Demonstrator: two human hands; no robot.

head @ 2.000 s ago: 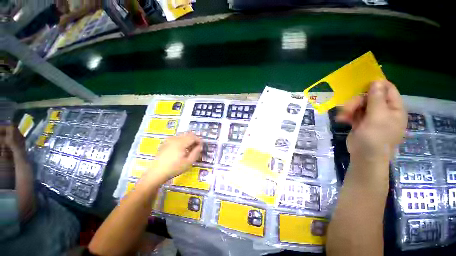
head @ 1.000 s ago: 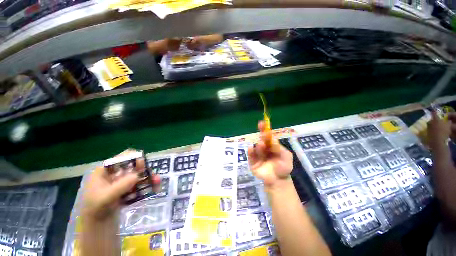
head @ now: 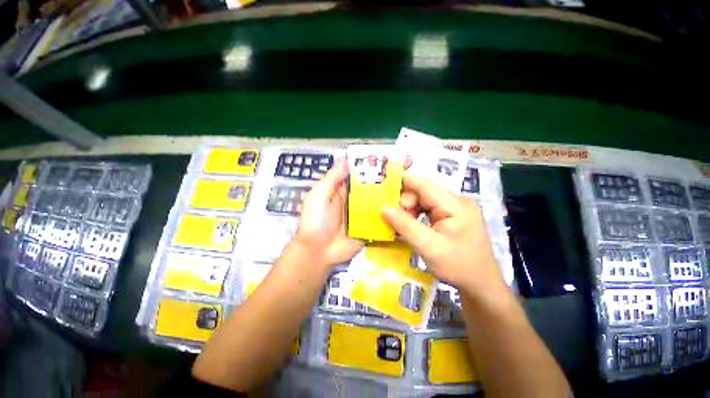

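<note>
My left hand [head: 323,214] holds a flat phone-sized workpiece upright by its left side. A yellow die-cut film [head: 372,208] lies over its face, with the cutout at the top end. My right hand [head: 440,225] touches the film with thumb and fingers at its right side. Whether the film is fully stuck down cannot be told. Behind and below the hands, the white backing sheet [head: 416,305] with yellow pieces lies on the clear blister tray [head: 149,311]. The tray's left column and front row show yellow-covered parts; other pockets show bare dark or white window patterns.
A black glossy slab [head: 543,256] lies right of the working tray. Another tray of bare parts [head: 589,233] is at the right, and one [head: 132,206] at the left. The green conveyor [head: 327,101] runs behind a pale rail [head: 537,152] with red lettering.
My left hand has brought the workpiece to the centre. My right hand has brought the yellow film onto it, and both hands now meet at the part. The head view has shifted.
</note>
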